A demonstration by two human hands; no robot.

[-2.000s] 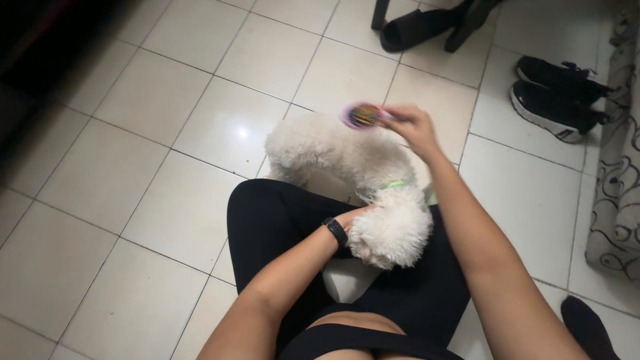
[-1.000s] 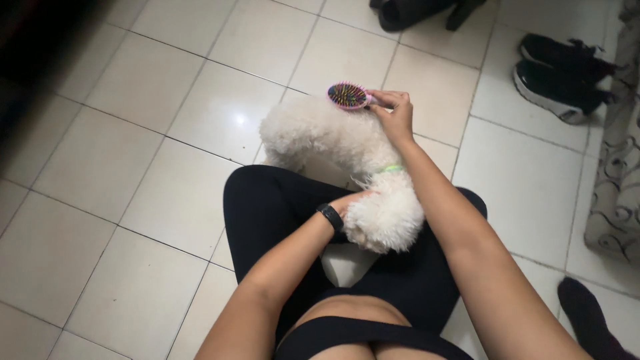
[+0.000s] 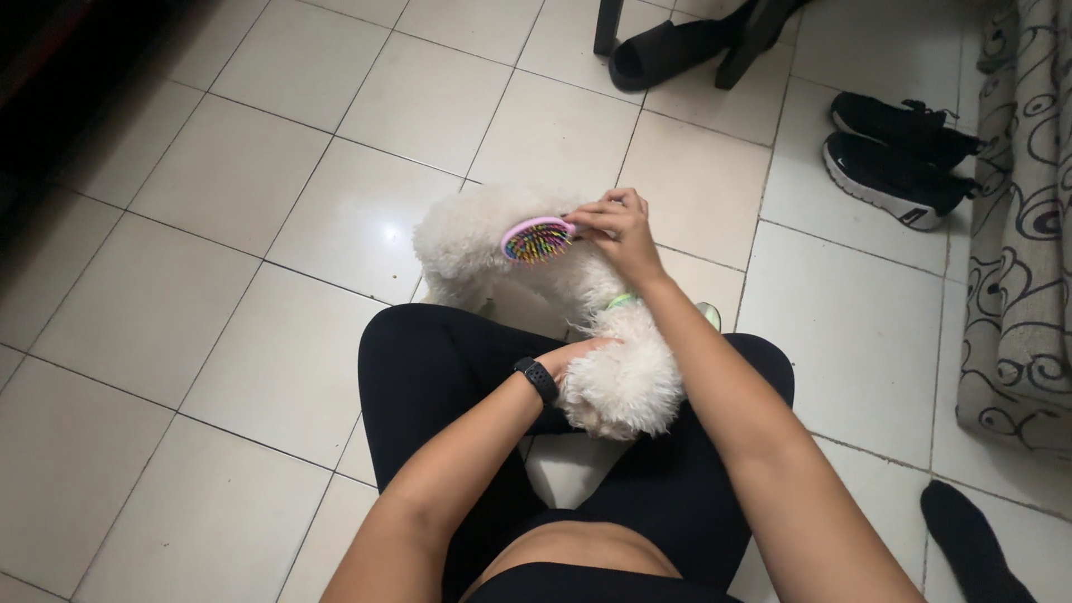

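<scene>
A white curly-haired dog (image 3: 473,226) stands on the floor before me, its head between my black-clad legs and a green collar (image 3: 621,300) round its neck. My right hand (image 3: 615,230) grips the handle of a pink oval hairbrush (image 3: 538,241) with multicoloured bristles. The brush is over the dog's back, bristle side facing me; whether it touches the coat I cannot tell. Beside the dog's neck and head, my left hand (image 3: 578,356) rests with its fingers partly hidden in the fur. A black watch is on that wrist.
Black sneakers (image 3: 896,180) stand on the tiled floor at the right, beside a patterned fabric piece of furniture (image 3: 1017,335). A black slide sandal (image 3: 670,52) lies by dark furniture legs at the top. A black sock (image 3: 971,536) shows at lower right.
My right hand with the brush was above the dog's back and is now lower over it, with the bristles turned towards me. My left hand stays at the dog's neck and head.
</scene>
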